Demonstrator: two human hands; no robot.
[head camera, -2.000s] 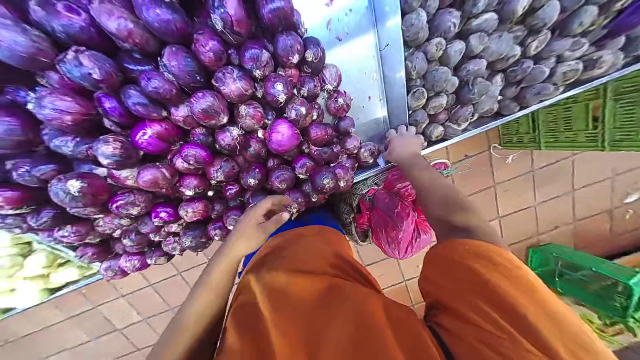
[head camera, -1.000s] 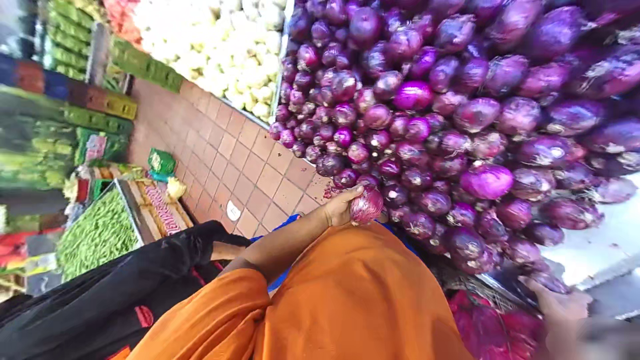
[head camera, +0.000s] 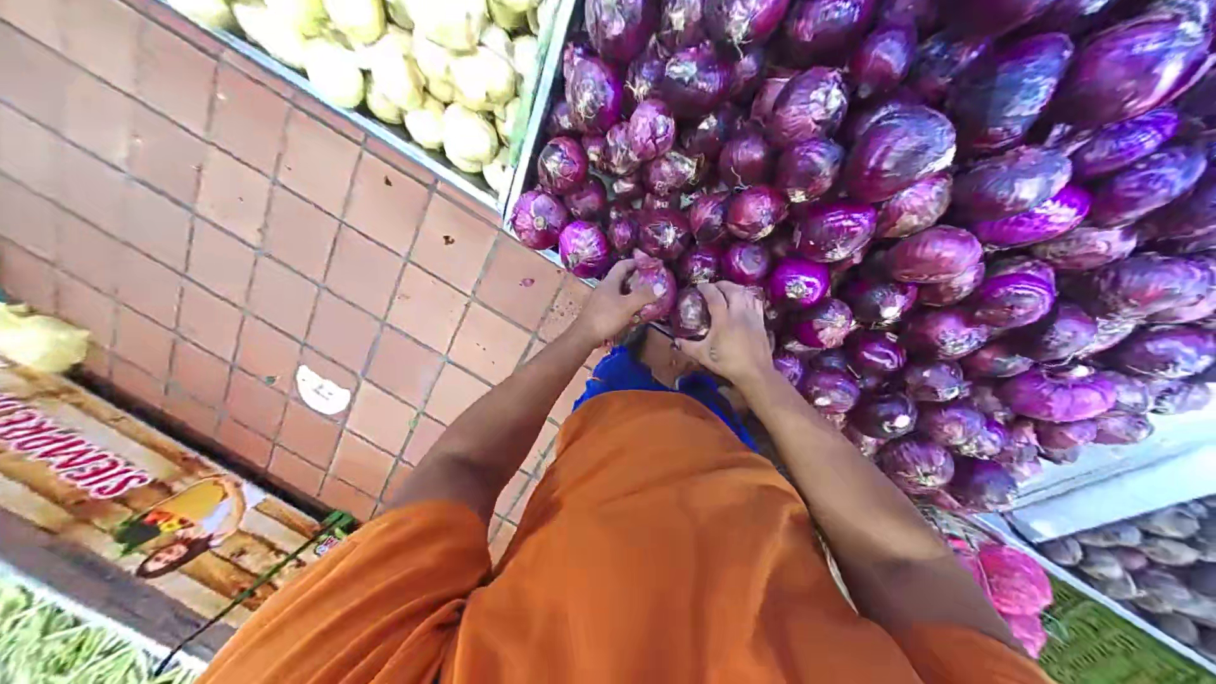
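Note:
At the front edge of a large heap of red onions [head camera: 836, 228], both of my hands are close together. My left hand [head camera: 616, 306] grips a red onion [head camera: 655, 288] by its side, fingertips on its upper part. My right hand [head camera: 733, 328] is curled around a smaller, darker red onion [head camera: 691, 313] just to the right of the first one. Its fingers lie against that onion, beside the heap's edge. Loose red onions surround the fingertips above and to the right.
A bin of pale, light-green vegetables [head camera: 432, 71] adjoins the onions at upper left. Tiled floor [head camera: 313, 237] with a white scrap [head camera: 323, 390] lies left. A printed box [head camera: 142, 475] stands lower left. Pink bags [head camera: 1015, 579] and a bin of brown produce [head camera: 1149, 560] are at lower right.
My right hand has come from the far right side of the onion heap to beside my left hand. The view has swung strongly since two seconds ago.

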